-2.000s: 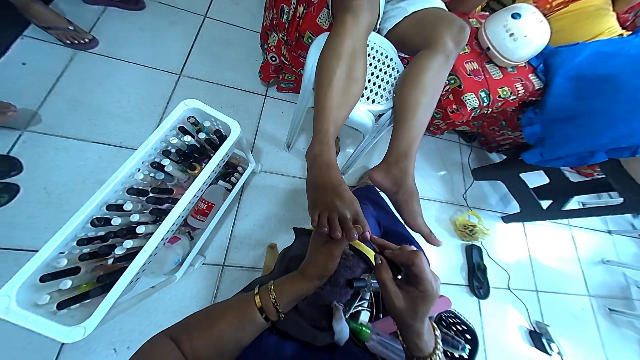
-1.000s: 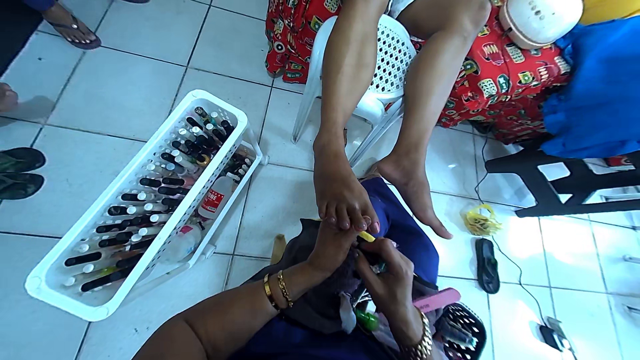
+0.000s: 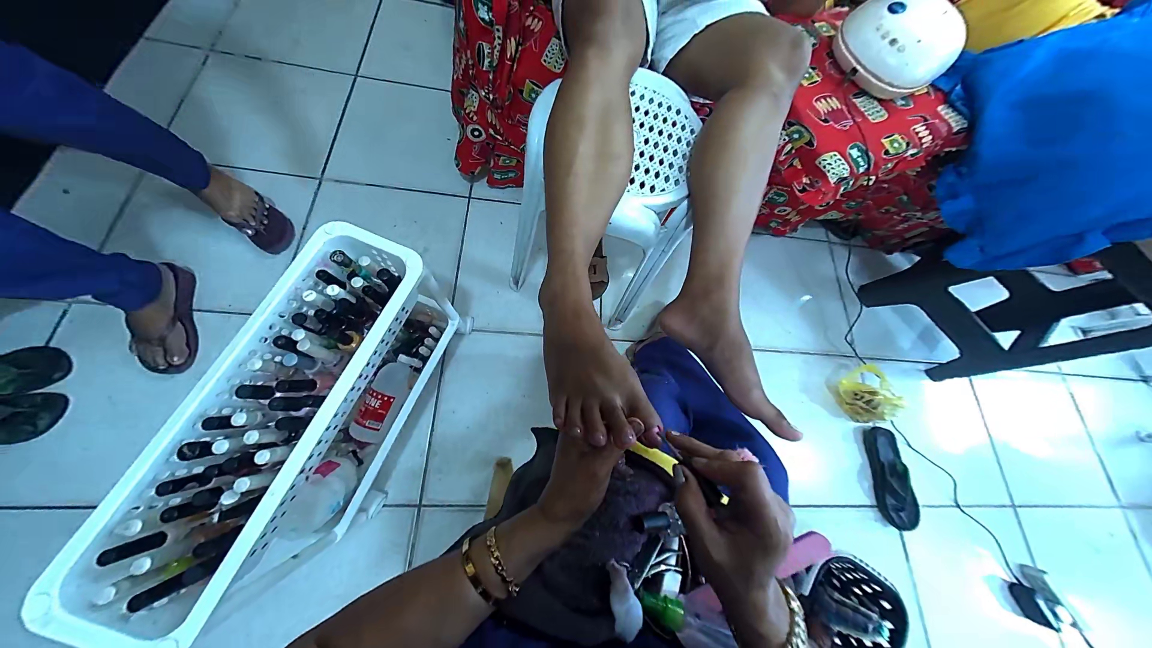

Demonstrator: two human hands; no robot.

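Note:
My left hand point(image 3: 583, 472), with gold bracelets at the wrist, holds the toes of another person's bare foot point(image 3: 589, 378). Beside the big toe, my right hand point(image 3: 733, 504) pinches a thin, dark-tipped tool whose kind I cannot tell; pink fluff shows at its fingers. A yellow strip point(image 3: 655, 457) lies between my hands, just under the toe. Below them a dark cloth point(image 3: 531, 540) covers my lap, with a small black-capped bottle point(image 3: 652, 522), a green-necked bottle point(image 3: 664, 610) and a pink file-like piece point(image 3: 804, 553) near my right wrist.
A white plastic rack point(image 3: 135, 477) of nail polish bottles stands at left. The person sits on a white plastic chair point(image 3: 661, 135). Another person's sandalled feet point(image 3: 166, 315) are at far left. A black basket point(image 3: 864, 594), a black slipper point(image 3: 891, 477) and a cable lie at right.
A bystander's legs and sandalled feet now reach farther into view at left, nearer the rack. My left hand stays at the toes, my right hand beside the big toe.

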